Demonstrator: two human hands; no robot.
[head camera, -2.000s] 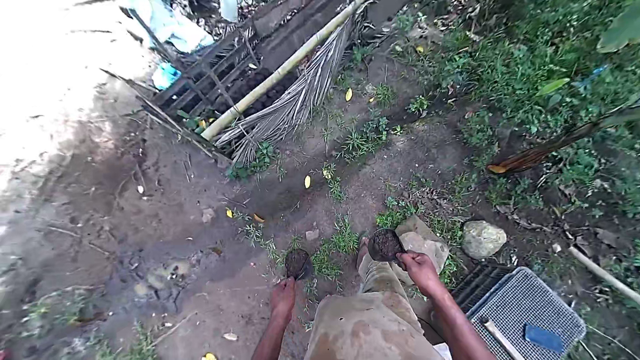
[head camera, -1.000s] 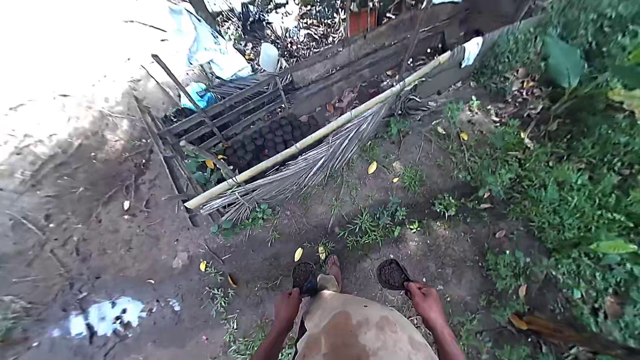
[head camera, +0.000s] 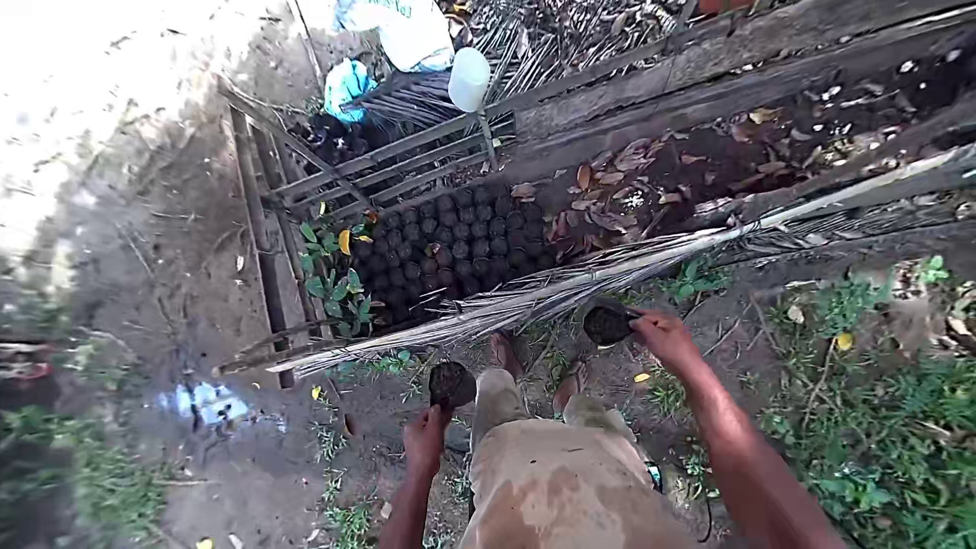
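Observation:
My left hand (head camera: 425, 441) grips the edge of a black nursery bag of dark soil (head camera: 451, 383), held beside my left knee. Pinched in my right hand (head camera: 666, 337) is another soil-filled black bag (head camera: 608, 323), above the ground near the palm frond. Both bags show their open tops. Beyond my feet, many similar soil-filled bags (head camera: 461, 238) stand packed in rows inside a wooden-sided bed. A long pole with dry palm fronds (head camera: 549, 293) lies along the near side of the bed, between it and my feet.
Wooden slats (head camera: 263, 229) edge the bed on the left, with a leafy green plant (head camera: 335, 293) inside. Behind stand a white container (head camera: 469, 78), a white sack (head camera: 415, 38) and a blue plastic bag (head camera: 348, 89). A puddle (head camera: 210, 402) lies at left, weeds at right.
The view has moved toward the bed, which now fills more of the middle. Both hands still hold their bags; the right one is now farther forward than the left. A crate seen earlier is out of view.

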